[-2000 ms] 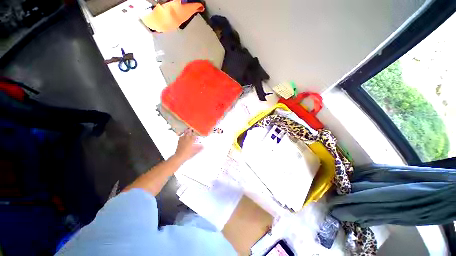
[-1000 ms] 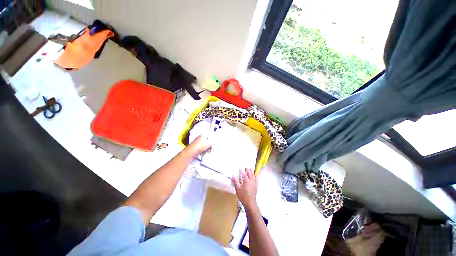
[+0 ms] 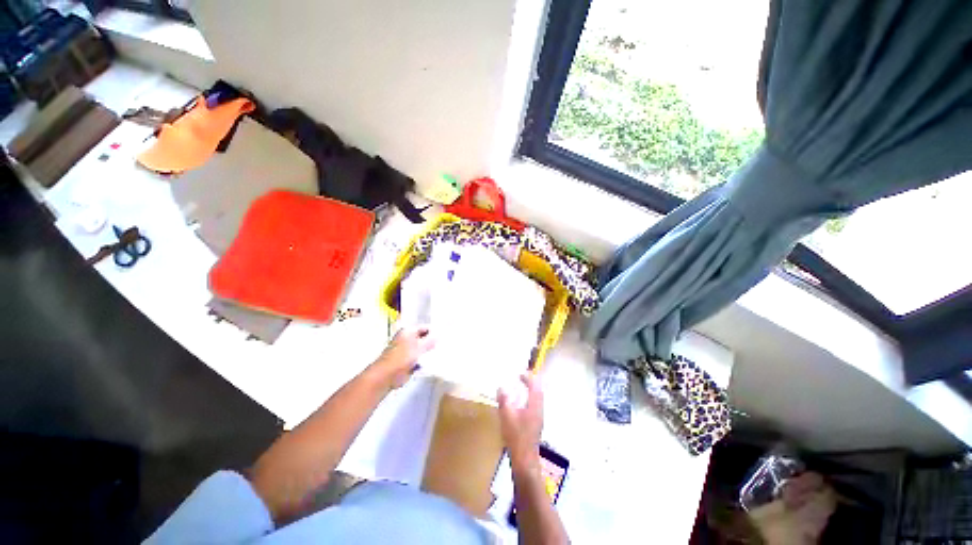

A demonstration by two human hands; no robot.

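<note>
White paper sheets (image 3: 485, 319) with small dark squares near the top lie over the yellow tray (image 3: 556, 315). My left hand (image 3: 403, 357) grips the lower left edge of the sheets. My right hand (image 3: 520, 405) holds their lower right corner. Leopard-print fabric (image 3: 560, 266) lies along the tray's back rim. A brown card (image 3: 465, 456) lies below the sheets, with other white paper to its left. A smartphone (image 3: 551, 473) lies on the bench, partly behind my right forearm.
A red-orange material stack (image 3: 293, 256) lies left on the white bench, on grey-beige sheets (image 3: 240, 181). Scissors (image 3: 130, 247) lie near the bench's left edge. A red handled item (image 3: 485, 200) stands behind the tray. A grey-blue curtain (image 3: 735, 224) hangs at right, above more leopard fabric (image 3: 687, 405).
The view has swung right since the first frame. My right hand has come into view. Both hands have moved onto the sheets, and since the last frame they have closed on the lower edge.
</note>
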